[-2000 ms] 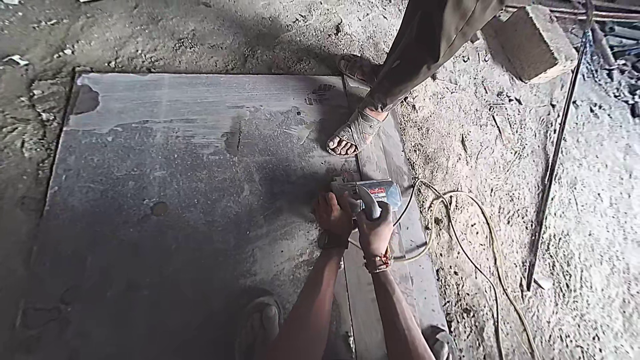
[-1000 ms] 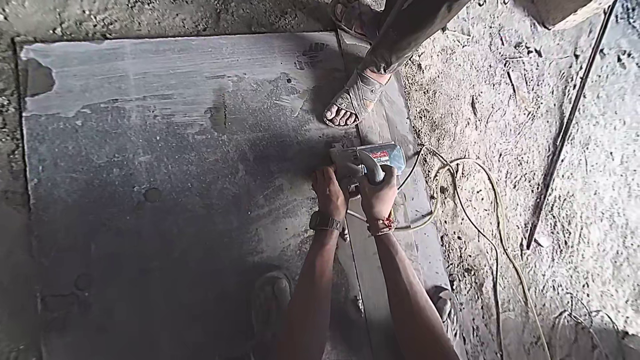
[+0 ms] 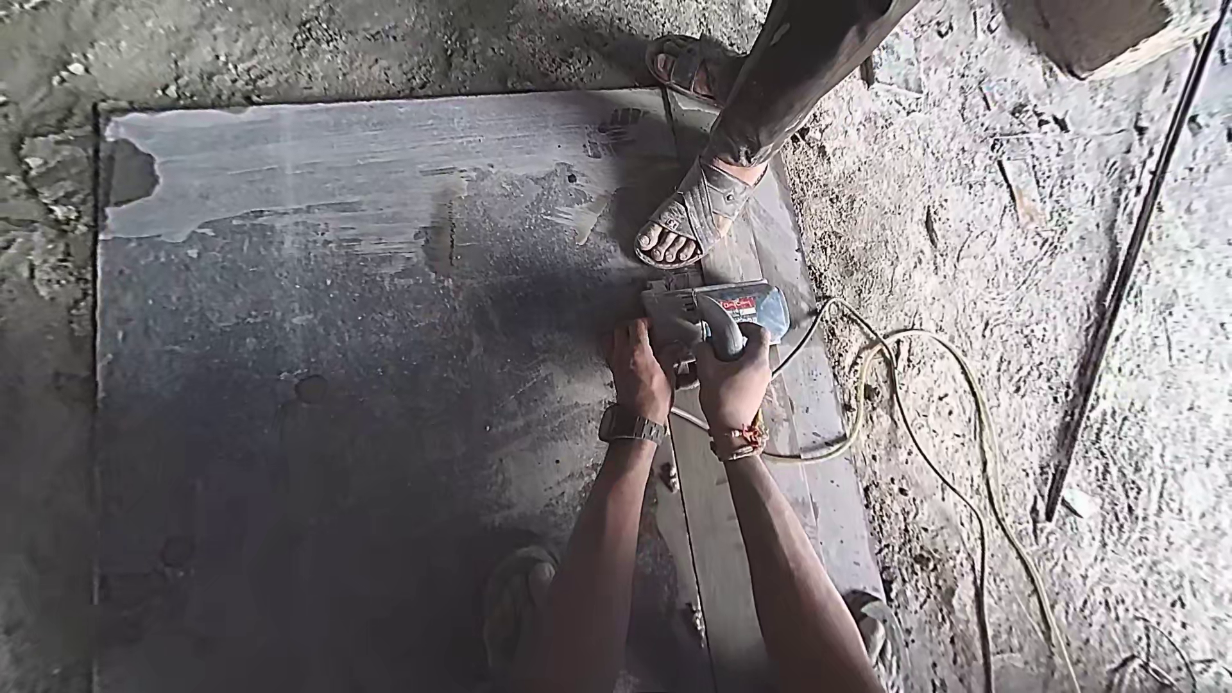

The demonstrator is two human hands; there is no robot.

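A corded handheld power cutter (image 3: 746,306) with a grey body and blue motor housing rests on a large dark stone-like slab (image 3: 366,414), over its long straight seam. My right hand (image 3: 736,380), with a red thread bracelet at its wrist, grips the cutter's curved rear handle. Against the cutter's left side is my left hand (image 3: 640,371), fingers bent downward, a dark watch on its wrist; its fingertips and the blade are hidden. Right of the seam lies a narrow strip (image 3: 727,549) of the same slab. Another person's sandaled foot (image 3: 688,217) stands on the slab just beyond the cutter.
The person's other sandaled foot (image 3: 688,67) is at the slab's far edge. A yellowish cable (image 3: 982,414) and a dark cord loop over rough ground at right. Farther right lie a long thin rod (image 3: 1136,250) and a block (image 3: 1097,29). My own feet are on either side below.
The cutter, with both my hands at it, has moved slightly closer to the other person's near foot. The view has shifted.
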